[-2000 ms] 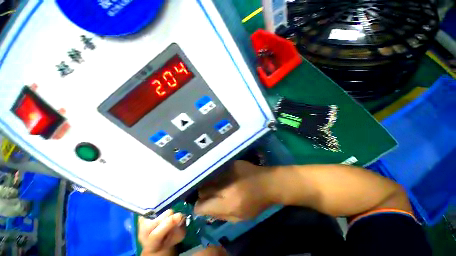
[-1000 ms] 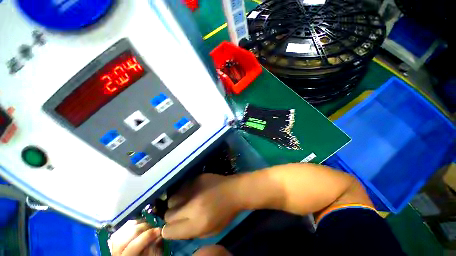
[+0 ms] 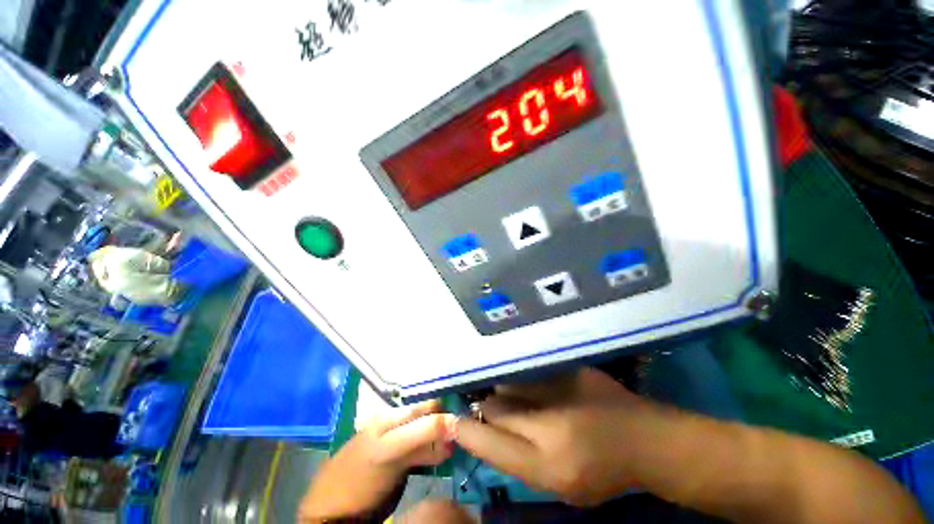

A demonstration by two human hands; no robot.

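Note:
The white front panel of the terminal press point(image 3: 430, 276) fills the middle of the view; its counter display point(image 3: 492, 128) reads 204 in red. My left hand point(image 3: 394, 450) is below the panel's lower left corner, fingertips pinched together. My right hand point(image 3: 563, 435) is just right of it, partly under the panel's lower edge, its fingertips close to my left fingertips. A tiny shiny tip point(image 3: 475, 409) shows between the hands; what each hand holds is too small to tell. A bundle of black wires with bright tips point(image 3: 845, 348) lies on the green mat at the right.
A blue bin point(image 3: 282, 374) stands lower left. Black reels point(image 3: 871, 72) and part of a red bin point(image 3: 791, 128) are at the upper right. The green mat point(image 3: 871, 235) extends along the right. A person point(image 3: 133, 271) in light clothing is at the far left.
The view has swung left, so the panel and hands now appear further right and the far-left floor shows. My hands remain close together under the panel. The display still reads 204.

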